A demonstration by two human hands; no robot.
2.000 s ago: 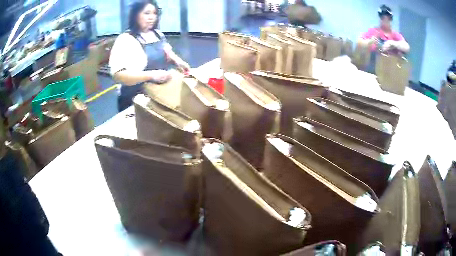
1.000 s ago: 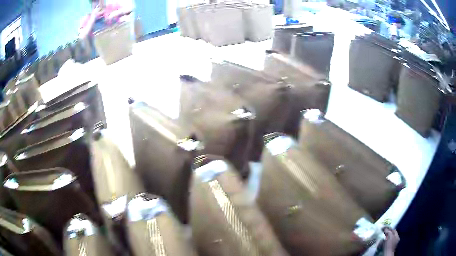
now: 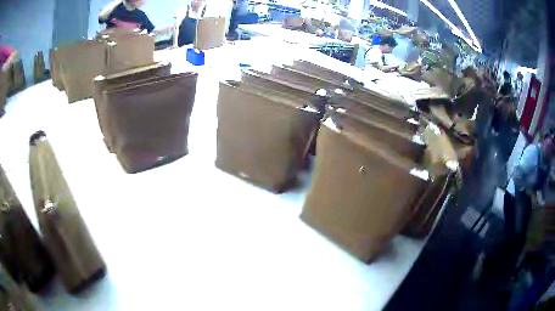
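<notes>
Neither of my hands is in the picture. A brown tote bag (image 3: 359, 191) stands upright nearest me at the right, with a tiny gold mark on its front and white tufts at its top corners. More bags stand close behind it. Another row of brown bags (image 3: 261, 136) stands at the middle, white tufts on the top corners. A pair of brown bags (image 3: 149, 121) stands left of them, a small bright mark near the lower edge of the front one. Narrow bags seen end-on (image 3: 64, 218) stand at the left edge.
The long white table (image 3: 201, 243) curves across the view. Its right edge borders a dark floor. A blue object (image 3: 195, 57) lies at the back, near lighter brown bags (image 3: 82, 70). Several people are around the table's far side. A person (image 3: 526, 170) stands at the far right.
The view has swung right along the table. The near crowd of bags has left the picture or moved to its left edge. The hand seen at the lower right is gone from view.
</notes>
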